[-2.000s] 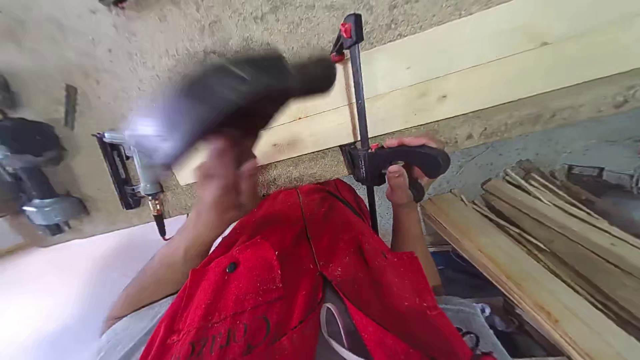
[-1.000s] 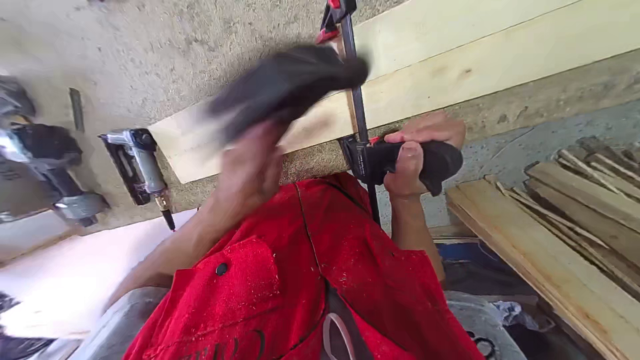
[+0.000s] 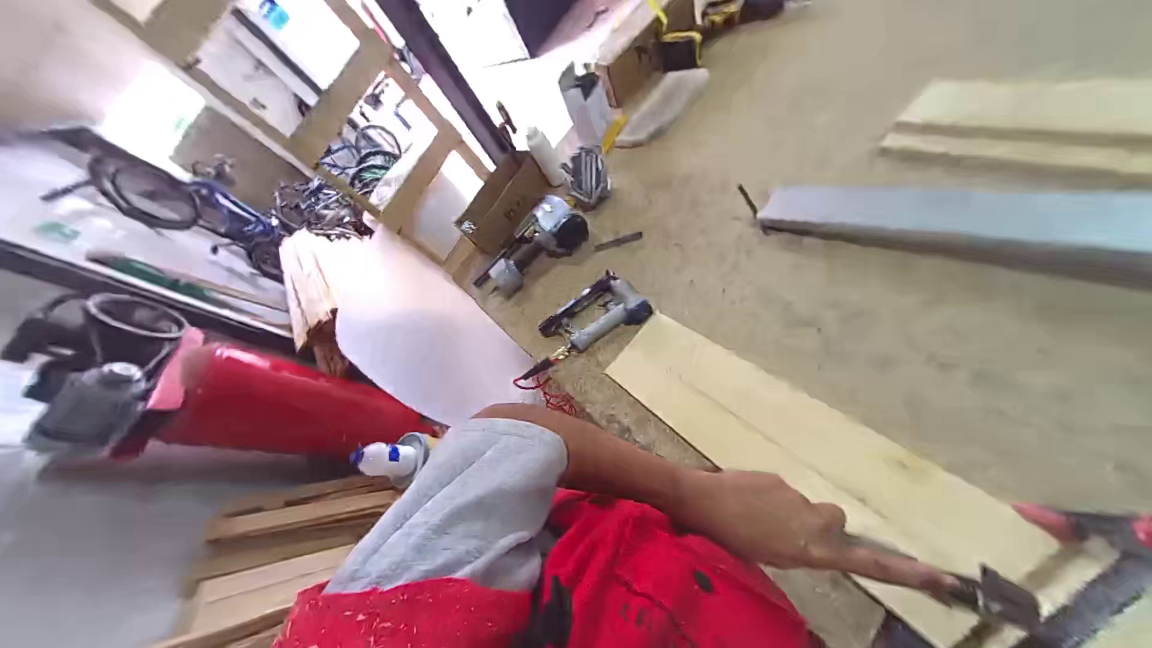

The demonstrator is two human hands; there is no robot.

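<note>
My left hand point(image 3: 774, 522) reaches right over pale wooden boards point(image 3: 792, 432), a finger extended against a small dark tool part point(image 3: 1003, 598). Blur hides whether the fingers grip it. Just beyond, at the right edge, is part of a black bar clamp with red pads point(image 3: 1053, 522), lying across the boards. My right hand is out of view. Near the boards' left end lies a grey and black pneumatic nailer point(image 3: 603, 315), its air fitting toward me. A second power tool point(image 3: 540, 238) lies farther back.
More pale boards point(image 3: 1026, 126) and a bluish-grey plank point(image 3: 954, 220) lie at the upper right. A cardboard box point(image 3: 504, 202) stands at the back. At left are a red cylinder-like object point(image 3: 279, 400), a white-capped bottle point(image 3: 382, 459) and stacked wood strips point(image 3: 279, 531).
The view has swung far to the left. My right hand, earlier on the clamp's grip, is out of frame. The large dark object that my left hand held and moved is no longer seen as before.
</note>
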